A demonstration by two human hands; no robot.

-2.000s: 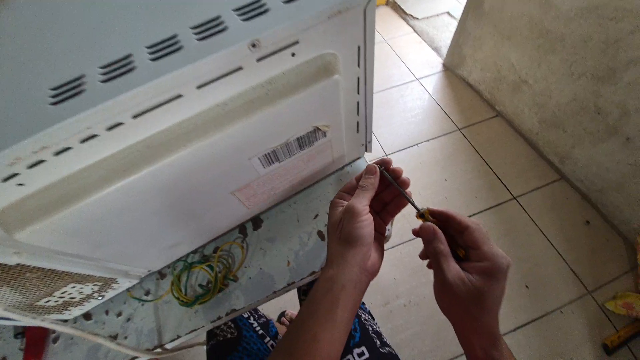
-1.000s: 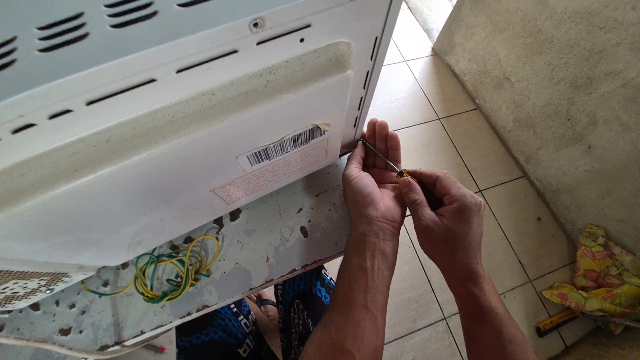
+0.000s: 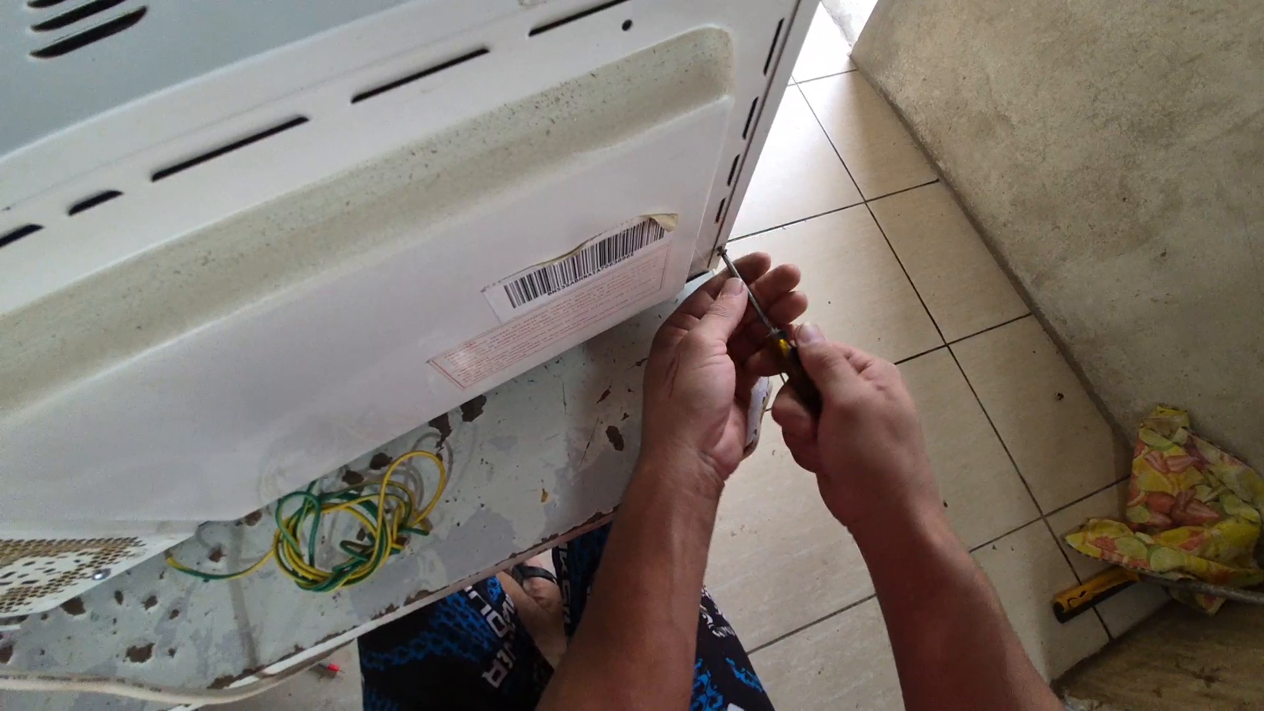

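The white metal casing of an appliance [image 3: 375, 267], perhaps a microwave oven, has vent slots and a peeling barcode label [image 3: 588, 262]. My right hand [image 3: 854, 425] grips the dark and yellow handle of a screwdriver [image 3: 758, 304]. The screwdriver's tip meets the lower right corner of the casing, at what looks like a screw [image 3: 722, 252]. Just below that corner my left hand [image 3: 706, 370] is turned palm up beside the shaft, its thumb near the shaft and its fingers apart behind it. Whether the left fingers touch the shaft cannot be told.
The casing rests on a worn, paint-chipped tabletop [image 3: 553, 434] with a coiled green-and-yellow wire [image 3: 346, 533]. A pale cable [image 3: 128, 688] runs along its edge. At the right are a concrete wall [image 3: 1076, 197], a patterned cloth [image 3: 1185, 504] and a yellow-black tool handle [image 3: 1091, 592] on the tiled floor.
Two seconds ago the screwdriver tip was at my left fingers, off the casing; one second ago it was at the corner, where it remains. The view has moved closer to the casing.
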